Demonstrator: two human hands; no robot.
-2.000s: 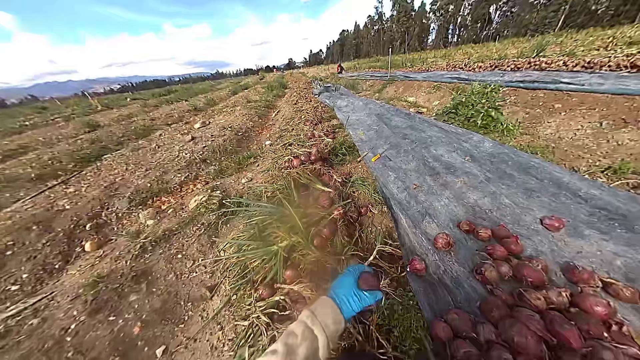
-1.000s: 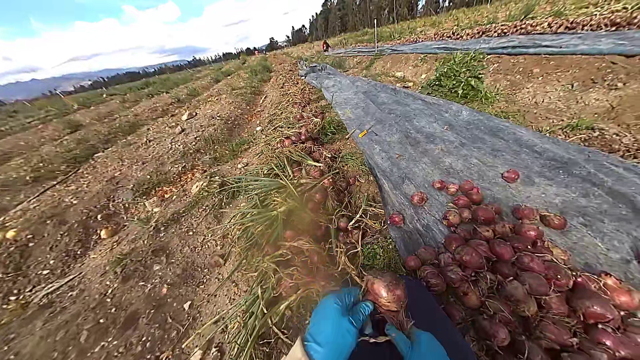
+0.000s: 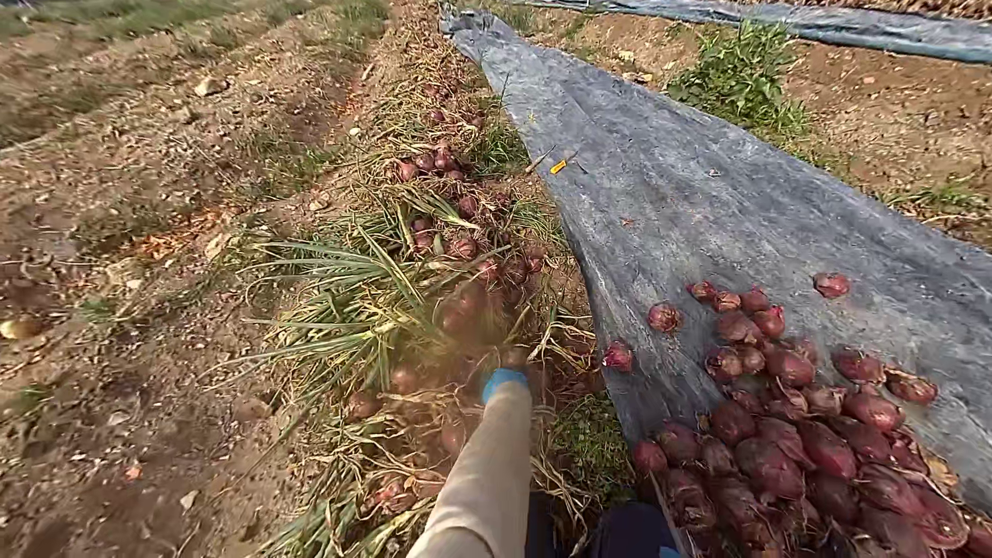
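Note:
My left hand (image 3: 504, 380), in a blue glove below a beige sleeve, reaches down into the row of pulled red onions (image 3: 463, 248) with dry stalks and green leaves. Its fingers are hidden among blurred stalks and onions, so whether it grips one cannot be told. Only a sliver of blue at the bottom edge, beside my dark-clad knee, shows of what seems to be my right hand (image 3: 669, 552); its fingers are out of frame. A large heap of red onions (image 3: 775, 457) lies on the grey plastic sheet (image 3: 659, 194) at the right, with a few loose ones around it.
A small yellow-handled tool, perhaps a knife (image 3: 559, 166), lies near the sheet's left edge. Bare soil with stones (image 3: 209, 85) runs along the left. A leafy green plant (image 3: 740, 77) grows beyond the sheet, and another strip of sheeting (image 3: 868, 35) crosses the top right.
A second ago both gloved hands were together around an onion near my lap; now my left hand is forward in the row and my right is almost out of view. The view has tilted downward.

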